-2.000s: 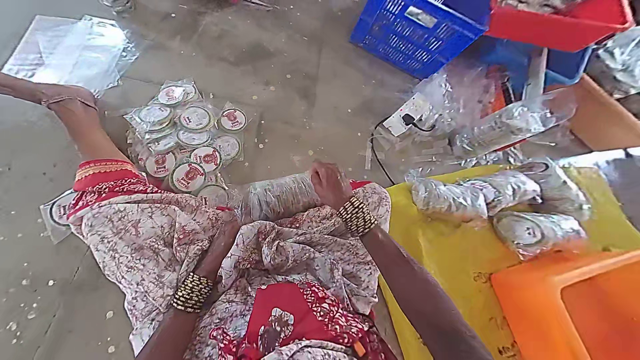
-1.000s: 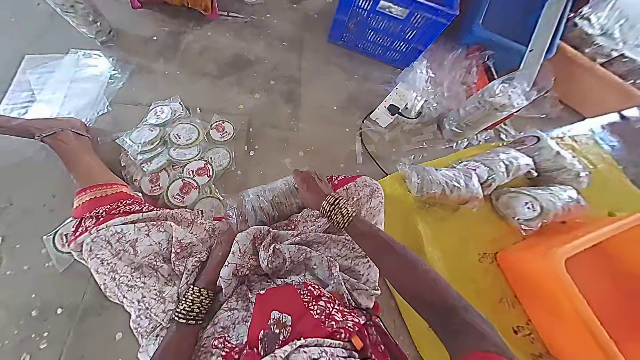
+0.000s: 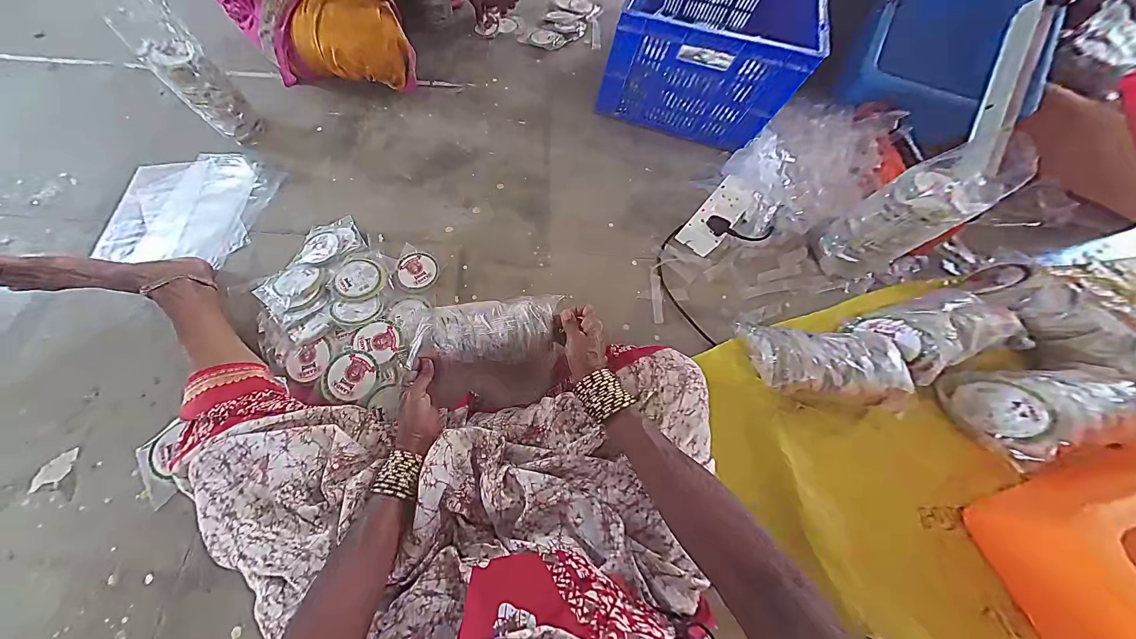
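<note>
A clear plastic sleeve packed with a row of round discs (image 3: 493, 330) lies sideways between my hands, just above my lap. My left hand (image 3: 419, 410) grips the sleeve's left end, where the film is gathered. The fingers of my right hand (image 3: 582, 339) pinch the film at its right end. Left of the sleeve is a pile of round printed discs in clear packets (image 3: 351, 377), on the floor. Filled plastic rolls (image 3: 825, 366) rest to the right on a yellow sheet (image 3: 852, 497).
A blue crate (image 3: 706, 84), a white power strip with a black plug (image 3: 713, 216) and loose clear film (image 3: 799, 160) stand or lie ahead right. Flat plastic bags (image 3: 177, 209) lie at left. An orange tub (image 3: 1065, 541) is at lower right. Another person's clothing (image 3: 346, 40) shows at top.
The filled sleeve has been raised off my lap, and its left end now shows between my left fingers. My right hand has moved from on top of it to its right end.
</note>
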